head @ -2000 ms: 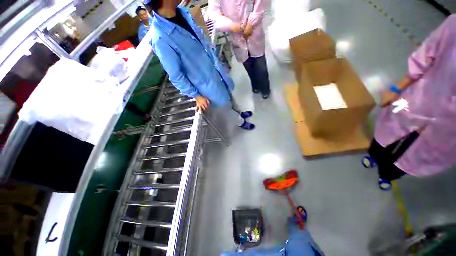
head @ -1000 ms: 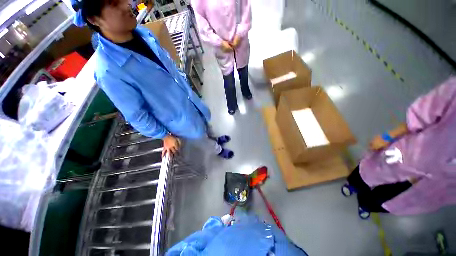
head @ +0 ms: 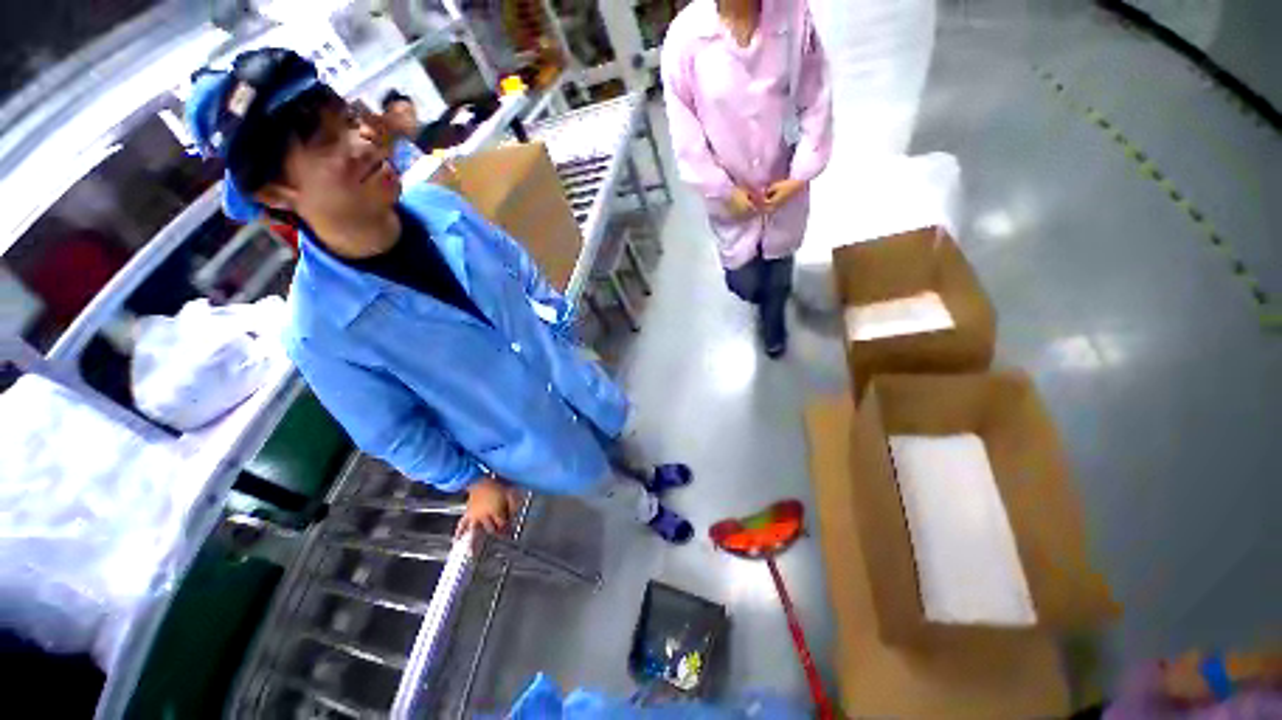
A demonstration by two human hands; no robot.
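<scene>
The broom (head: 759, 530) has its orange-red head on the floor, and its thin red handle runs down to the bottom edge of the view. The black dustpan (head: 678, 640) lies left of the broom head, apart from it, with small yellow and white scraps inside. My light blue sleeves (head: 661, 708) show at the bottom edge. Neither of my hands can be seen; they are hidden or cut off by the edge.
A person in a blue smock (head: 457, 331) rests a hand on the roller conveyor (head: 352, 598) at left. A person in pink (head: 752, 127) stands behind. Open cartons (head: 877, 528) sit at right on flat cardboard. Another pink sleeve (head: 1174, 692) shows at bottom right.
The broom head, beside the dustpan's edge a second ago, is now apart from it to the right. The view has shifted, bringing the cartons and the person in blue lower.
</scene>
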